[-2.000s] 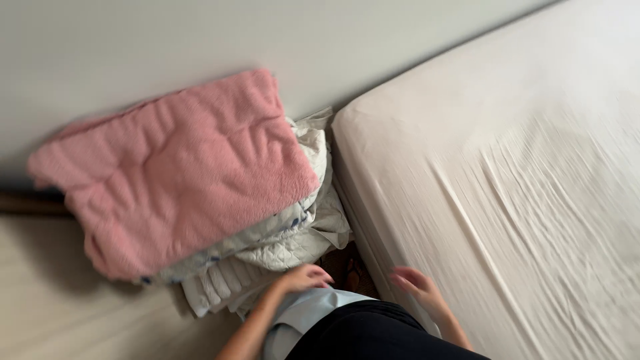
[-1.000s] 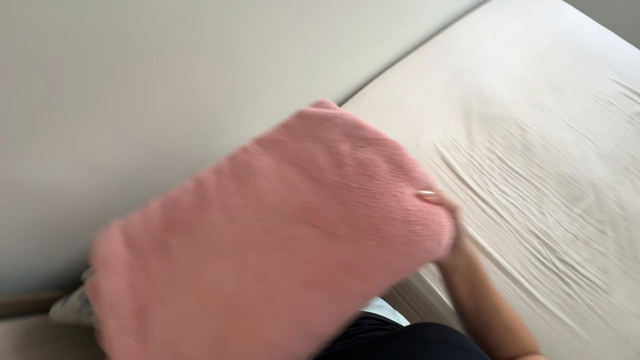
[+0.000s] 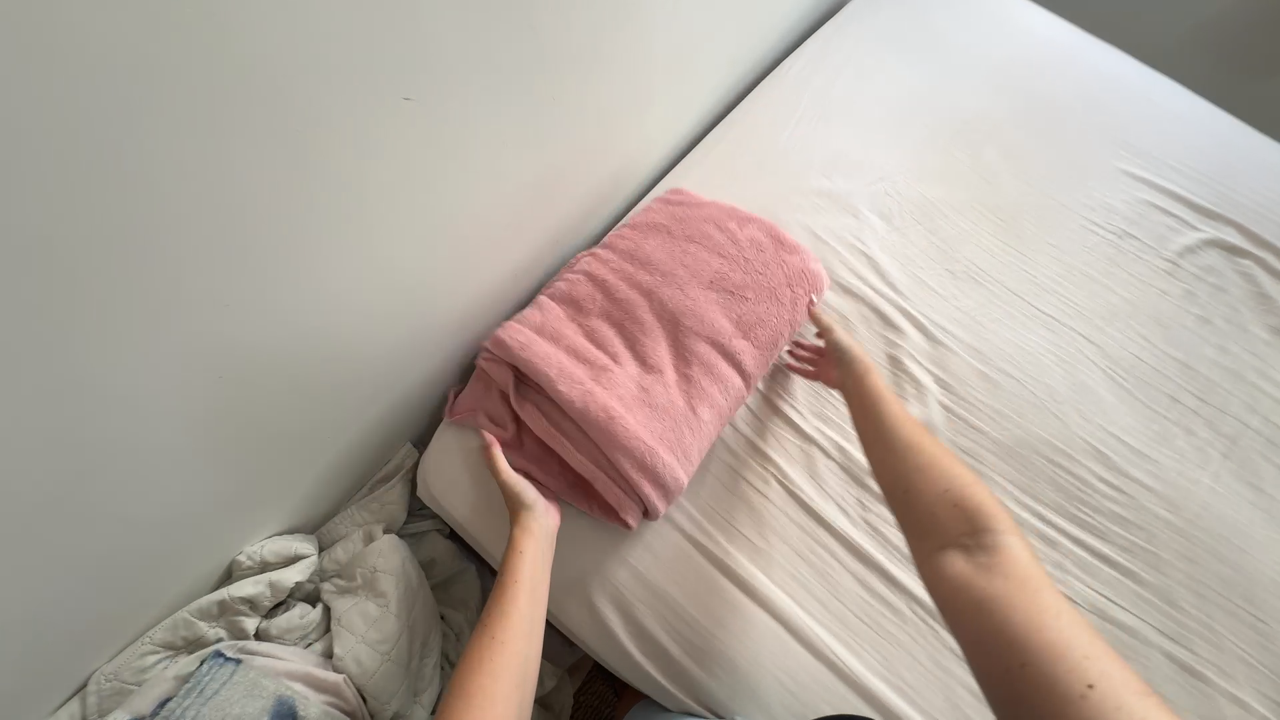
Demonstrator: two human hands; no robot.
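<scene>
A folded pink fleece blanket (image 3: 640,340) lies on the corner of a mattress with a wrinkled pale fitted sheet (image 3: 1000,400), close along the wall. My left hand (image 3: 520,490) is at the blanket's near left end, its thumb beside the folded layers and its other fingers hidden beneath; whether it grips is unclear. On the other side, my right hand (image 3: 830,350) has its fingers spread beside the blanket's right edge, the thumb near or touching the pink cloth. Nothing shows within the right hand.
The plain wall (image 3: 250,250) runs along the mattress's left side. A crumpled, quilted pale bedcover (image 3: 380,600) is heaped at the lower left, with a blue-patterned cloth (image 3: 240,685) in front of it. A dark gap lies between the heap and the mattress.
The pink blanket was on the pile beside the mattress, then was lifted with my right hand on it; now it rests on the mattress corner. My right hand has spread its fingers. The view has shifted.
</scene>
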